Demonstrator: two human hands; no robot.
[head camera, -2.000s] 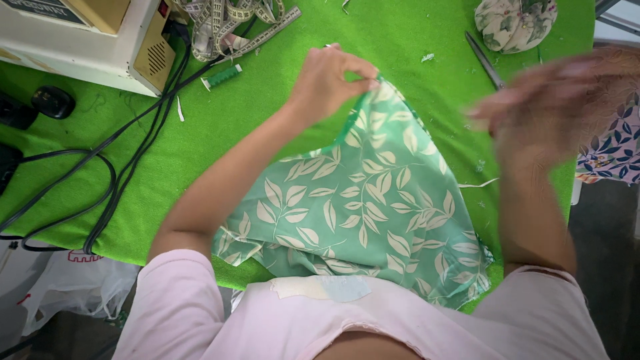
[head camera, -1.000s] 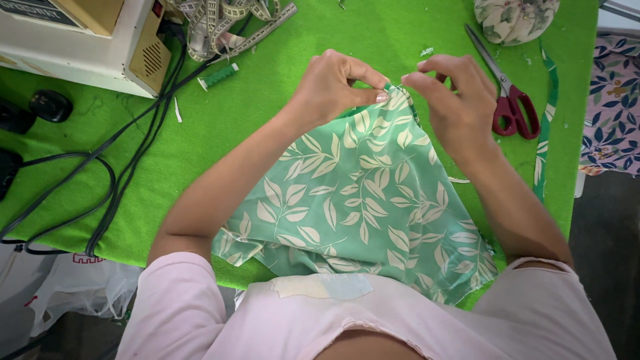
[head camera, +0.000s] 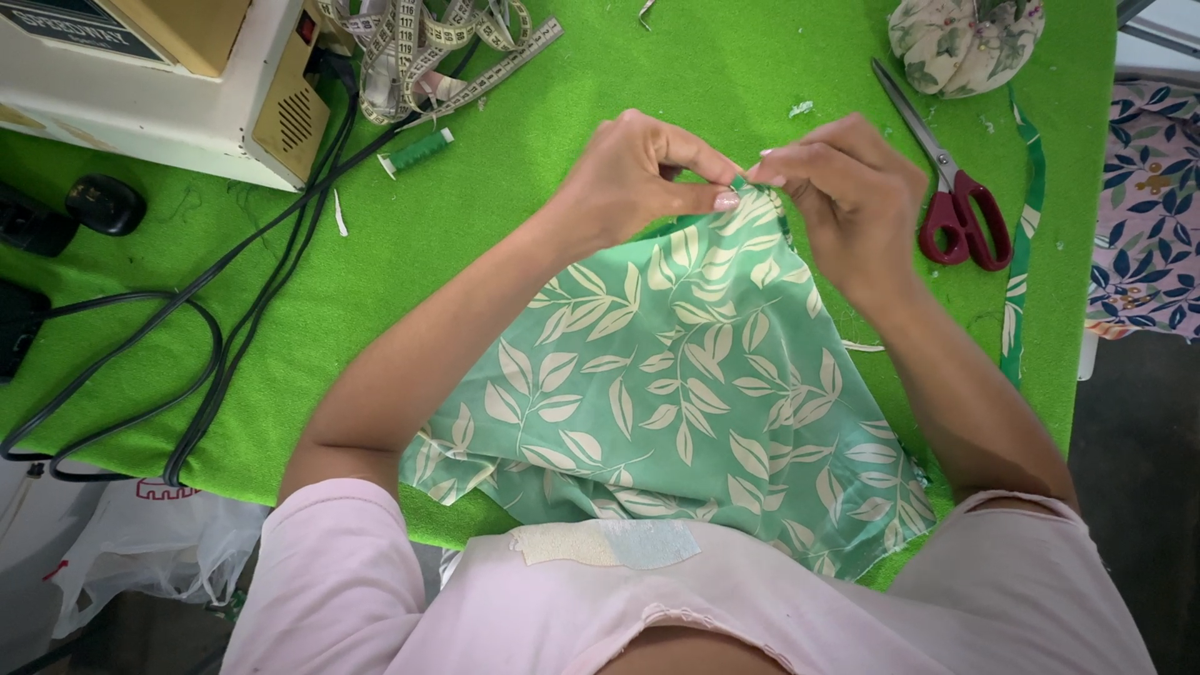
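A green satiny fabric piece with cream leaf print (head camera: 675, 375) hangs from my fingertips down toward my lap. My left hand (head camera: 647, 173) pinches its gathered top edge between thumb and forefinger. Close beside it, touching the same edge, is my right hand (head camera: 839, 187), thumb and forefinger drawn together; a fine pin or needle there is too small to make out. Red-handled scissors (head camera: 956, 192) lie to the right of that hand, blades pointing up. A narrow strip of matching fabric (head camera: 1027, 216) runs along the right side of the green-covered table (head camera: 469, 309).
A floral pincushion with pins (head camera: 966, 42) sits at the top right. At left are a sewing machine (head camera: 159, 112), black cables (head camera: 225, 234), a green thread spool (head camera: 417, 153) and a tangled measuring tape (head camera: 408, 56). Another leaf-print fabric (head camera: 1148, 216) hangs beyond the right edge.
My right hand, blurred over the scissors at the right two seconds ago, has come left to the fabric's top edge. That edge is lower and more bunched than in the earliest frame.
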